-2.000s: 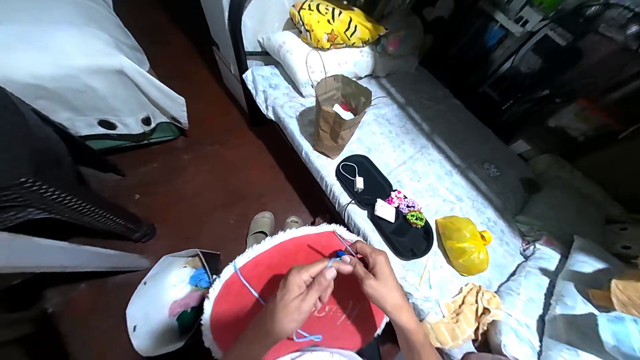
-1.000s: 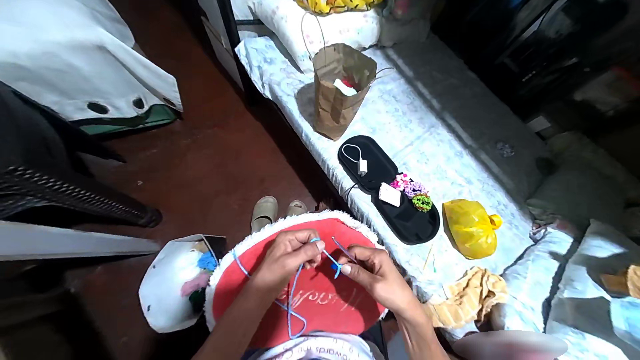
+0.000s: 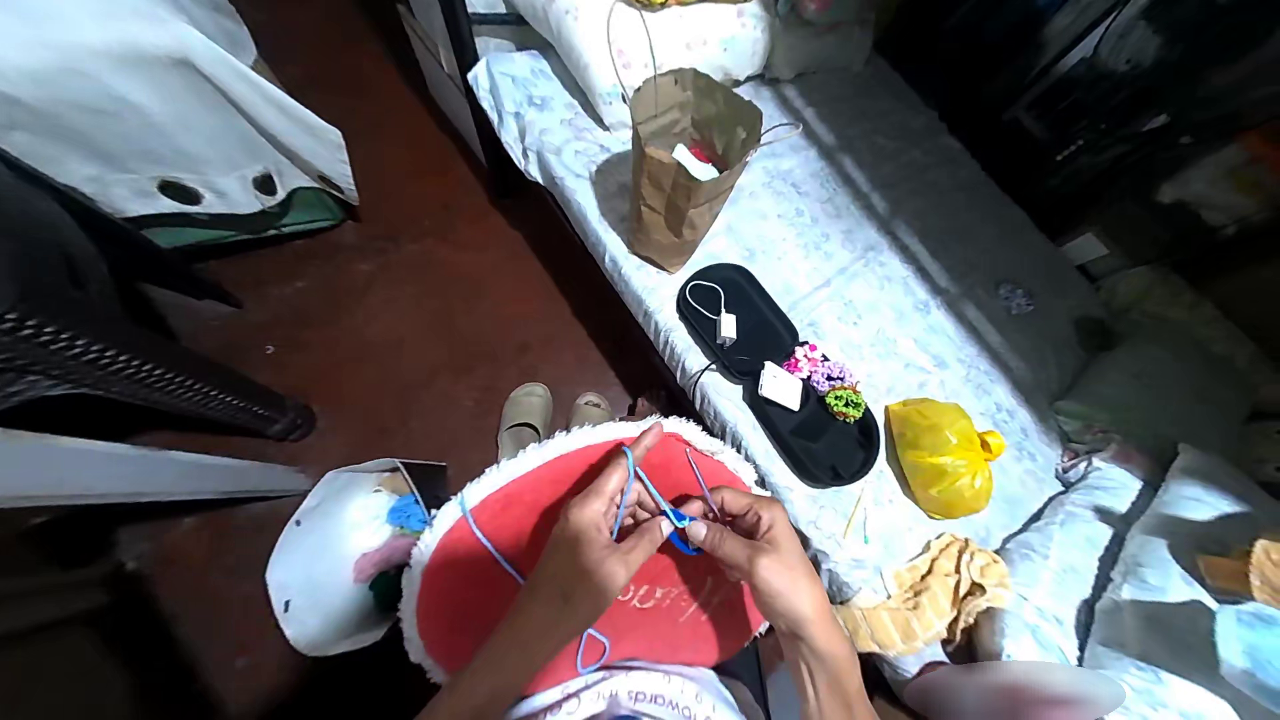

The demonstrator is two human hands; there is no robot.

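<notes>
Over a red cushion with a white fluffy edge (image 3: 480, 600), both hands meet at a small piece of blue crochet work (image 3: 682, 532). My left hand (image 3: 605, 520) pinches its left side between thumb and fingers, and light blue yarn (image 3: 490, 545) loops over the raised index finger. A slim crochet hook (image 3: 700, 480) rises from my right hand (image 3: 745, 535), whose thumb and fingers also touch the blue piece. The yarn trails across the cushion on the left and makes a loop near its lower edge. Where the hook meets the stitches is partly hidden by fingers.
On the bed at the right lie a brown paper bag (image 3: 655, 215), an unzipped black case (image 3: 810, 440) with crocheted flowers (image 3: 820, 370), a yellow plastic bag (image 3: 935, 460) and a yellowish cloth (image 3: 930, 600). A white container with yarn (image 3: 330, 560) stands left of the cushion.
My hands, apart with yarn stretched between them a second ago, are now together at the blue piece. My left index finger now points up with yarn over it.
</notes>
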